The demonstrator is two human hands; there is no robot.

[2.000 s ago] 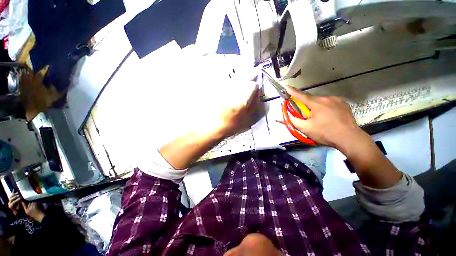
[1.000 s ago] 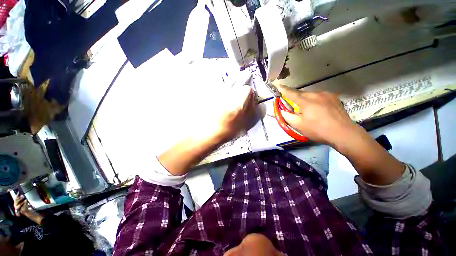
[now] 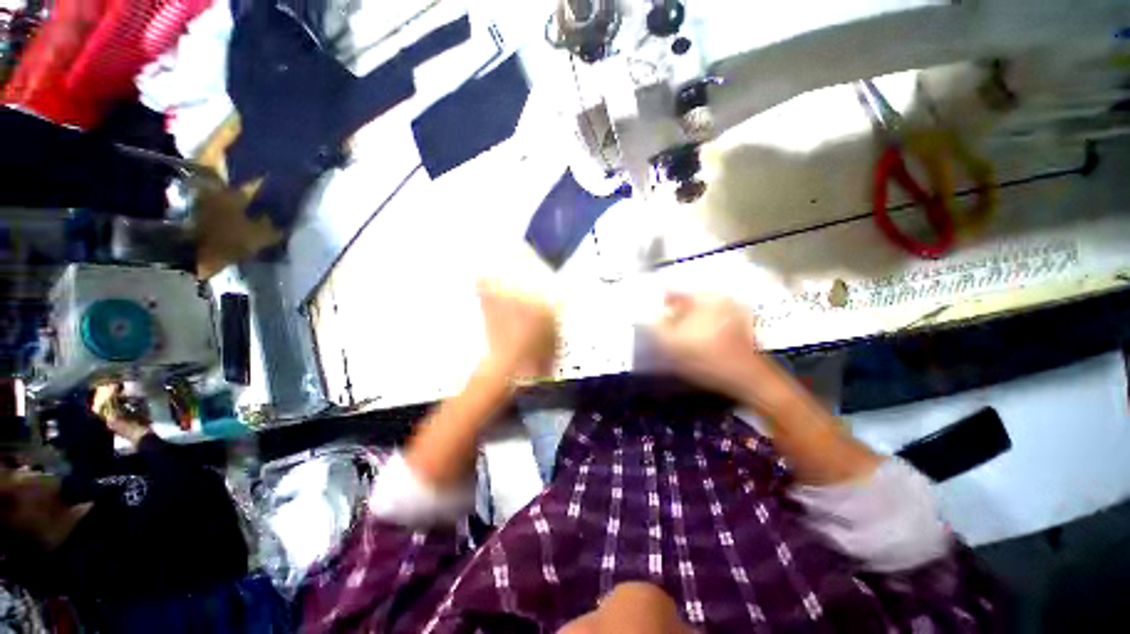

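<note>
My left hand [image 3: 521,328] is blurred over the table's front edge, left of the needle area; glare hides what its fingers hold, if anything. My right hand [image 3: 704,337] is blurred, fingers bent in, at a pale piece [image 3: 647,349] by the front edge. The piece's outline is lost in glare. A small navy piece [image 3: 570,217] lies left of the needle area under the sewing machine head [image 3: 638,105]. The scissors [image 3: 917,204], with red and yellow loops, lie on the table at right, out of my hands.
A larger navy piece [image 3: 473,118] lies further back on the white table [image 3: 384,273]. A dark fabric heap [image 3: 279,105] is at far left. A black phone [image 3: 960,443] lies on a lower white surface at right. A person in dark clothing [image 3: 155,514] is at lower left.
The scissors have left my right hand and lie at right. Both hands have moved from the needle toward the front edge and further apart. The view has shifted.
</note>
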